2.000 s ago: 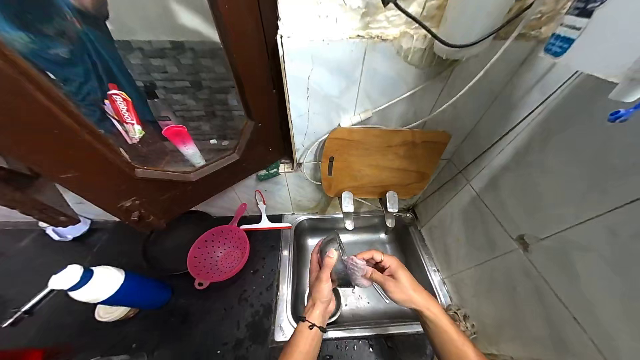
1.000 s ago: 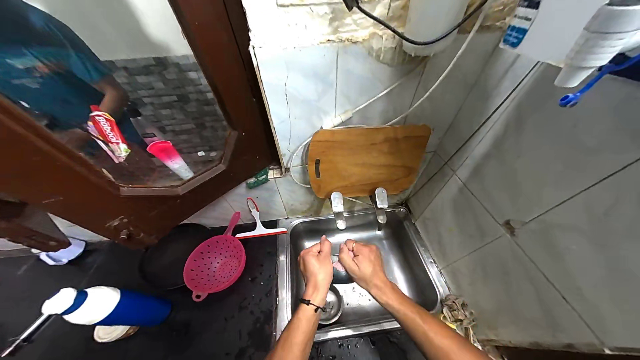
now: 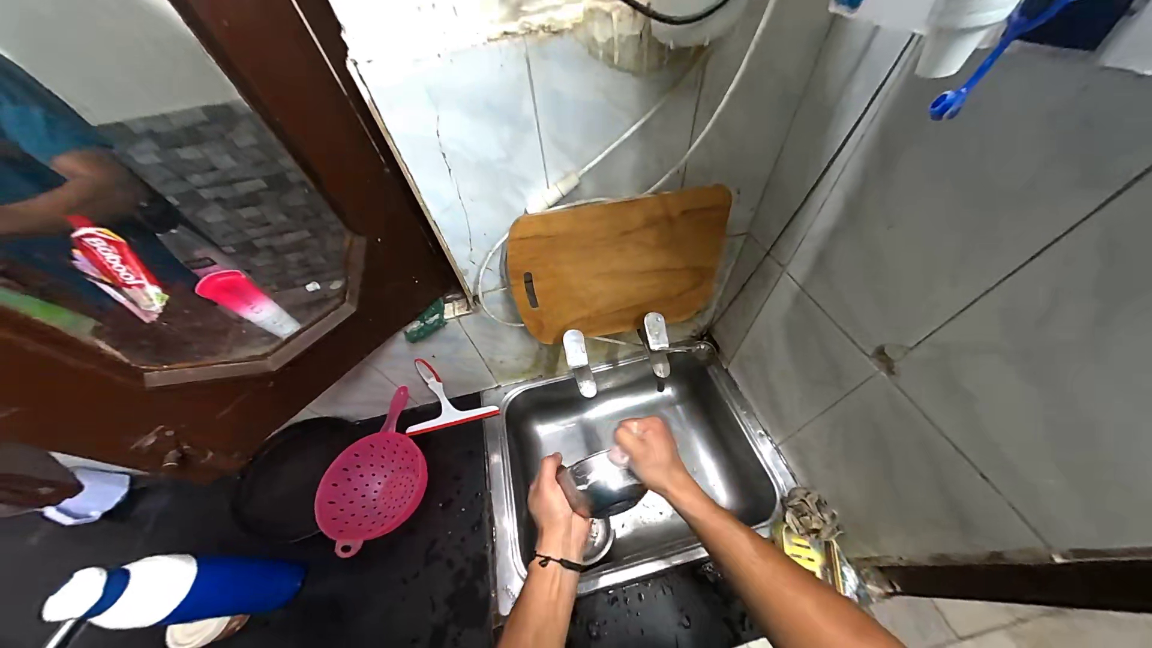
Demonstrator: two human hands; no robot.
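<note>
Over the stainless steel sink (image 3: 720, 432), my left hand (image 3: 556, 504) grips a metal bowl (image 3: 607, 483) by its left side, tilted on edge. Closed on a pale, translucent scrubber or wad (image 3: 621, 454), mostly hidden by the fingers, my right hand (image 3: 650, 450) presses at the bowl's upper rim. A second round metal dish (image 3: 598, 540) lies in the sink below, partly covered by my left wrist. Two taps (image 3: 580, 363) stand at the sink's back edge.
A wooden cutting board (image 3: 625, 261) leans on the tiles behind the taps. Left of the sink are a pink colander (image 3: 371, 490), a squeegee (image 3: 450, 416), a dark pan (image 3: 288, 477) and a blue and white bottle (image 3: 198, 589). A crumpled scrubber (image 3: 810, 515) sits at the right edge.
One second ago both fists were close together over the sink; now my left hand holds the bowl up and my right hand is at its rim. Two seconds ago a similar bowl was held.
</note>
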